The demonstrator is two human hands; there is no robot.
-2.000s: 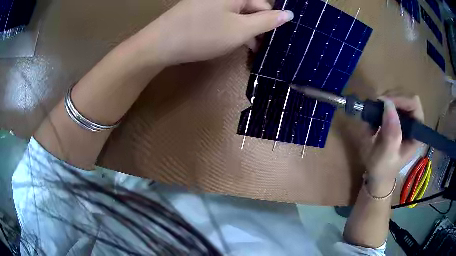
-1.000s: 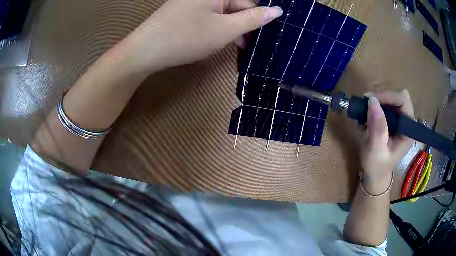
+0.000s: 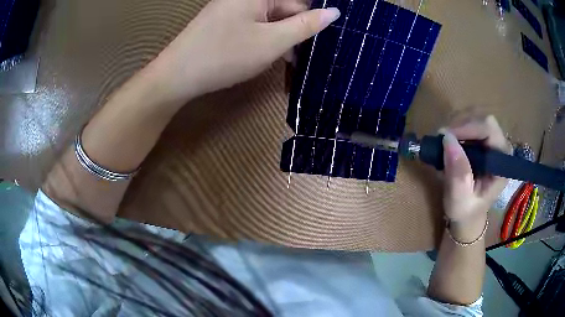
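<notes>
A dark blue cell string (image 3: pixel 365 80) lies on the brown table, with silvery tabbing ribbon ends (image 3: pixel 329 181) sticking out past its near edge. My left hand (image 3: pixel 248 46) holds the string's far left corner, thumb on top, other fingers partly hidden. My right hand (image 3: pixel 471 167) grips the black handle of a soldering iron (image 3: pixel 433 150) like a pen. The iron points left, and its blurred tip is over the string's near part, by the middle ribbon and the line between two pieces. Whether the tip touches cannot be told.
A tool with red and yellow handles (image 3: pixel 519 213) lies at the right edge, near black cables. Narrow cell strips (image 3: pixel 534 52) lie at the far right. A dark stack of tabbed cells (image 3: pixel 17 28) on a pale sheet (image 3: pixel 21 77) is at the far left.
The string has shifted slightly left in view. The iron's tip has moved nearer to me along the string, down to the line above the nearest piece. My left hand keeps its hold.
</notes>
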